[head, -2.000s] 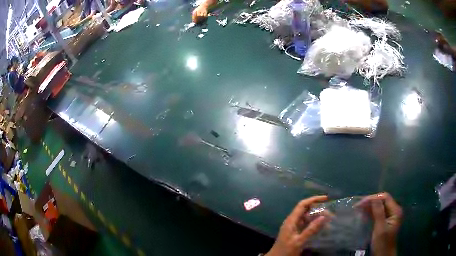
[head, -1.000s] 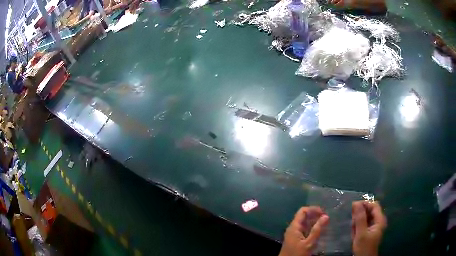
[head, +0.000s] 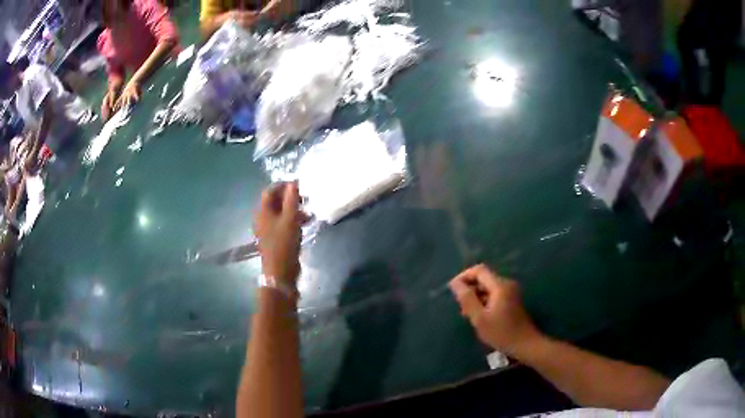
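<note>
The stack of new clear bags (head: 347, 171), whitish and glossy in an open outer bag, lies on the green table. My left hand (head: 279, 229) is at the stack's lower left, fingers bent and close together; whether it pinches anything is unclear. My right hand (head: 490, 306) is over the table near the front edge, thumb and fingers curled together; a faint pale line shows at its fingertips, but I cannot tell if it holds clear film. Two white and orange boxes in shiny clear plastic (head: 613, 155) stand side by side at the right.
White cords (head: 380, 53) and bulging clear bags of white parts (head: 302, 86) are heaped beyond the stack. A person in pink (head: 139, 41) and one in yellow work at the far side. A red stool (head: 715, 135) is beyond the boxes. A small white piece (head: 497, 359) lies near the front edge.
The view has swung right, bringing in the boxes. My hands have moved apart; the clear bag held between them before cannot be made out. My left hand is now at the stack.
</note>
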